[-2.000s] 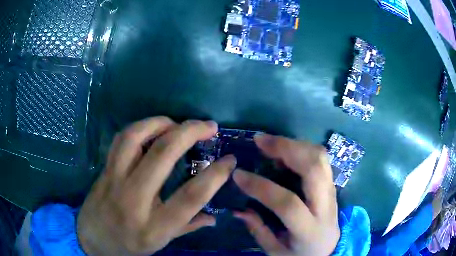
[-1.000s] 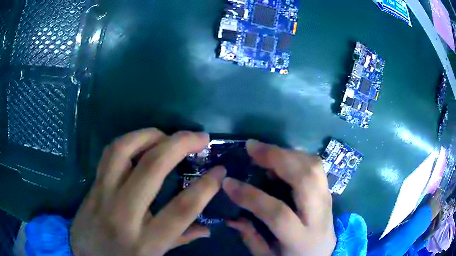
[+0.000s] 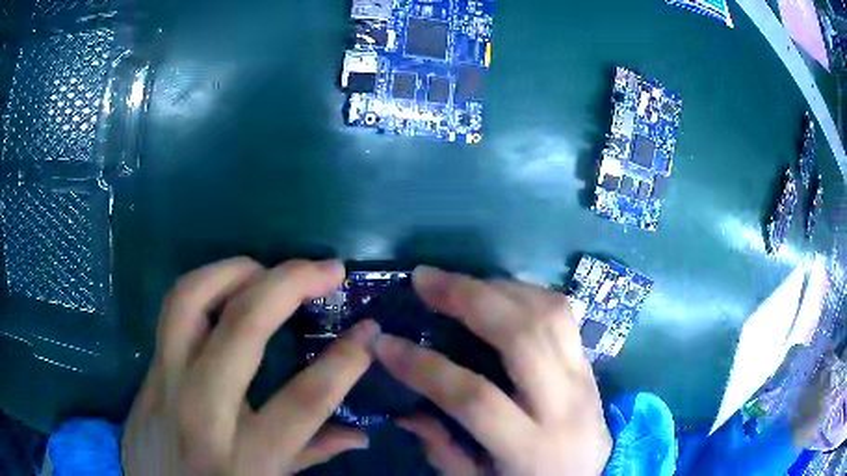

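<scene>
A circuit board (image 3: pixel 325 321) lies low in the middle of the view between my hands, with a black heatsink (image 3: pixel 395 307) over its middle. My left hand (image 3: pixel 241 363) holds the board's left side, with a fingertip at its top edge and another on the heatsink. My right hand (image 3: pixel 506 372) holds the right side, with a fingertip at the top right corner and another on the heatsink. Both hands are bare. My fingers hide much of the board, and its lower part is dark.
Bare blue circuit boards lie beyond my hands (image 3: pixel 423 70), at the right (image 3: pixel 638 149) and near my right hand (image 3: pixel 608 305). Clear blister tray (image 3: pixel 119 177) at the left. White sheet (image 3: pixel 763 344) and dark boards (image 3: pixel 785 209) at the far right. Another person's blue sleeve (image 3: pixel 743 456) at lower right.
The bench things have shifted left in the picture. My hands and the held board also appear further left and slightly lower; the grip looks the same.
</scene>
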